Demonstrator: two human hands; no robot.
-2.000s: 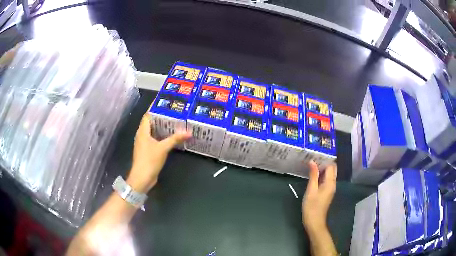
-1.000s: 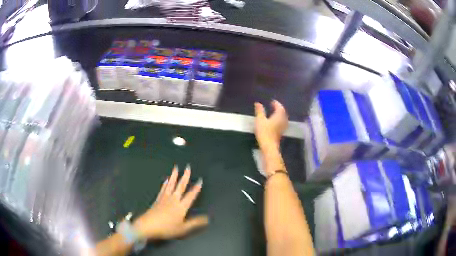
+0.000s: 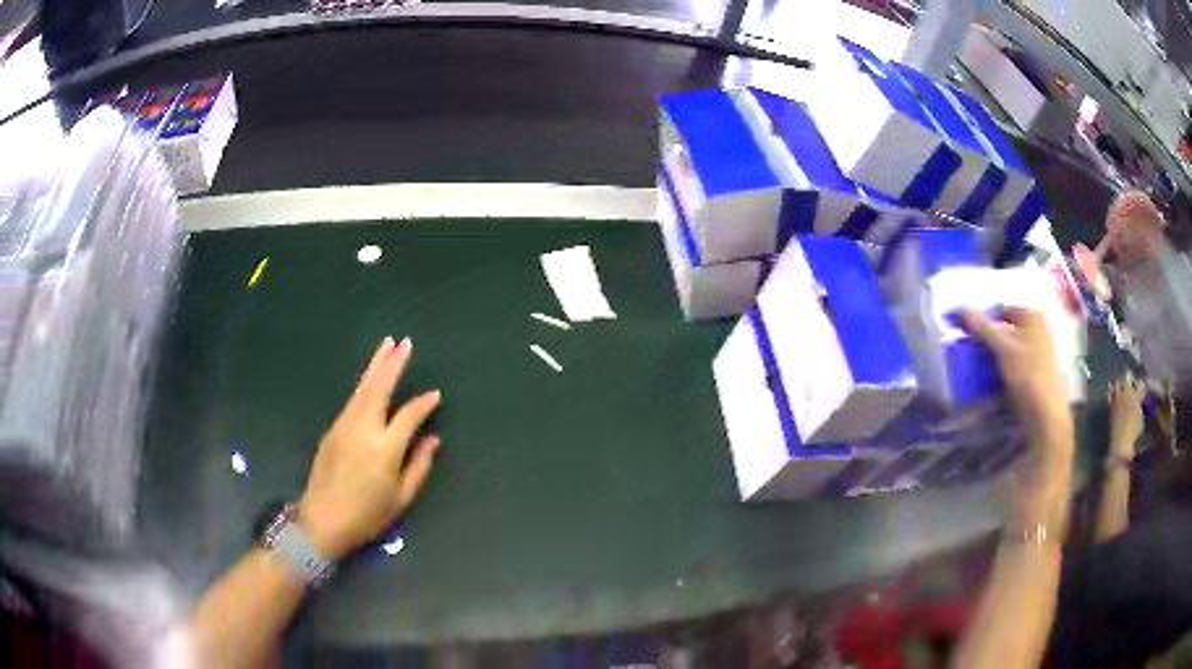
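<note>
Blue-and-white cartons (image 3: 843, 340) stand stacked on the green bench (image 3: 523, 510) at the right. My right hand (image 3: 1022, 359) is at the right end of the stack, its fingers closed on a carton (image 3: 970, 359) with a white upper part. Hand and carton are slightly blurred, and some fingertips are hidden. My left hand (image 3: 364, 457) is empty, fingers apart, over the left middle of the bench. A blank white piece of paper (image 3: 577, 284) lies near the bench's pale edge strip.
A tall stack of clear plastic trays (image 3: 72, 314) stands at the left. Pictured cartons (image 3: 196, 131) are at the far left on the dark surface beyond the pale strip (image 3: 431, 205). Small white and yellow scraps lie on the bench. Another person's hand (image 3: 1125, 412) shows at the right edge.
The row of pictured cartons was pushed onto the far dark surface and now shows farther left. My right hand has moved right to the carton stack. The view has shifted right.
</note>
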